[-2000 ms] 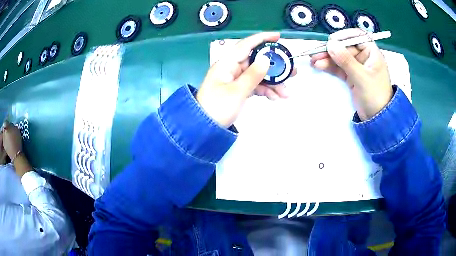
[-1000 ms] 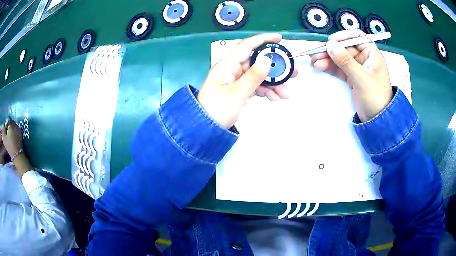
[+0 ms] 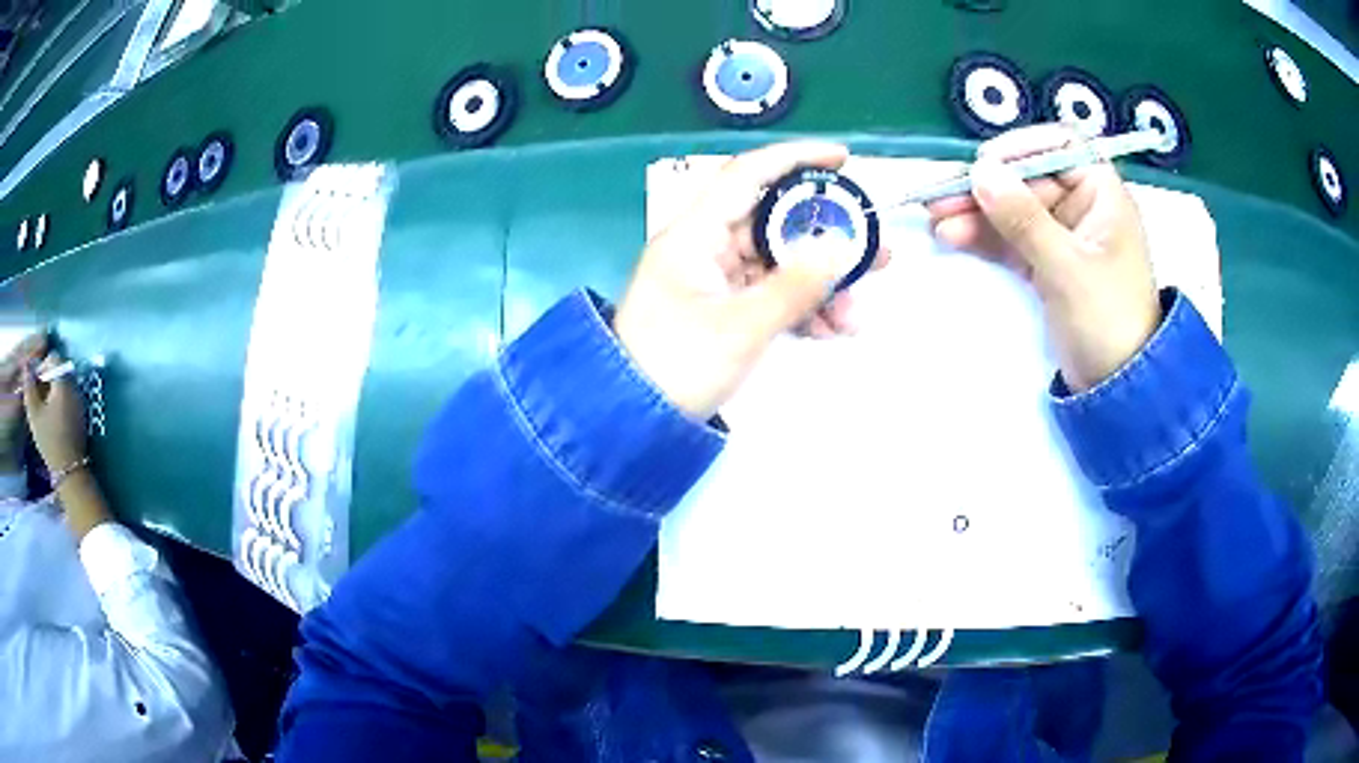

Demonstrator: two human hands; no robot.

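Note:
My left hand (image 3: 723, 283) holds a round black-rimmed speaker unit (image 3: 818, 224) with a bluish centre and white arcs around it, facing up. My right hand (image 3: 1051, 231) holds silver tweezers (image 3: 1028, 169) like a pen, their tips pointing left close to the disc's right edge. Whether the tips touch the disc cannot be told. Both hands are over the white work sheet (image 3: 894, 447). Several white curved adhesive pieces (image 3: 894, 650) stick out from the sheet's near edge. A shiny strip of arcs (image 3: 306, 388) lies left of the sheet.
A green conveyor belt (image 3: 879, 60) beyond the bench edge carries several black-rimmed discs (image 3: 745, 78). At the far left, another worker in white (image 3: 90, 641) has hands on the bench near small white arcs. Metal rails (image 3: 149, 52) show at the top left.
The belt's discs have moved rightward. The view has shifted slightly, so the bench appears lower. My left thumb has moved lower on the held disc; the tweezers stay near its right edge.

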